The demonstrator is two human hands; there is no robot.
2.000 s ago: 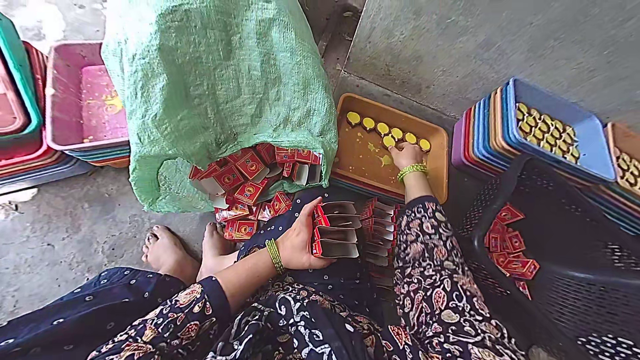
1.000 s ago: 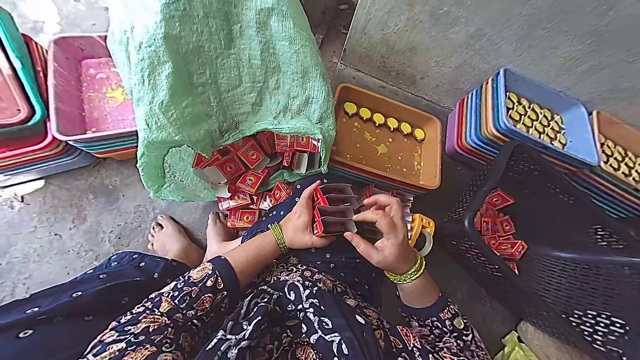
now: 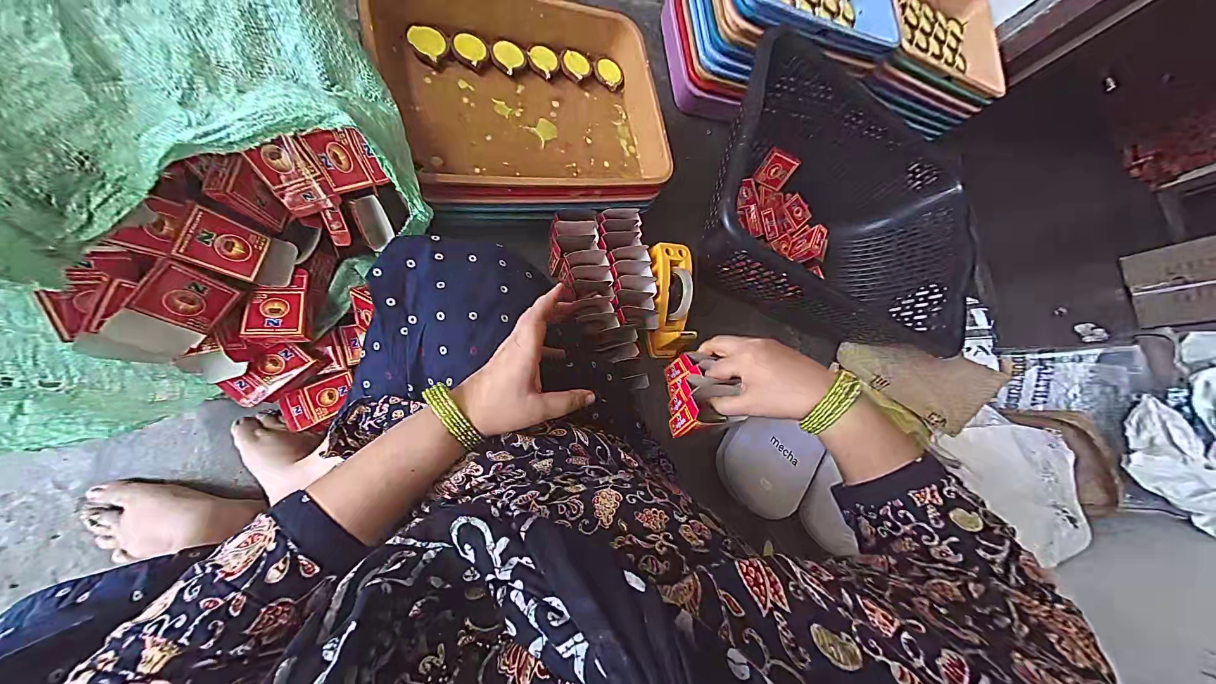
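My right hand (image 3: 765,378) grips a small group of red cardboard boxes (image 3: 686,391) with raised grey flaps, right of my lap. My left hand (image 3: 527,380) is empty with its fingers apart, just beside rows of open-topped red boxes (image 3: 594,285) standing by my knee. A yellow tape dispenser (image 3: 673,299) touches the right side of those rows. Beyond them, an orange plastic tray (image 3: 532,142) on a stack holds one row of small dark cups with yellow filling (image 3: 508,57). A green woven sack (image 3: 256,76) at the left spills many red boxes (image 3: 218,242).
A black perforated plastic basket (image 3: 864,218) with several red boxes stands at the right, before stacked coloured trays (image 3: 703,57). Grey slippers (image 3: 769,465) lie below my right hand. Cardboard (image 3: 917,380) and white sheets lie further right.
The group of boxes that my left hand held is gone from it, and my right hand now grips boxes further right. My hands have moved apart. The view has shifted right and down.
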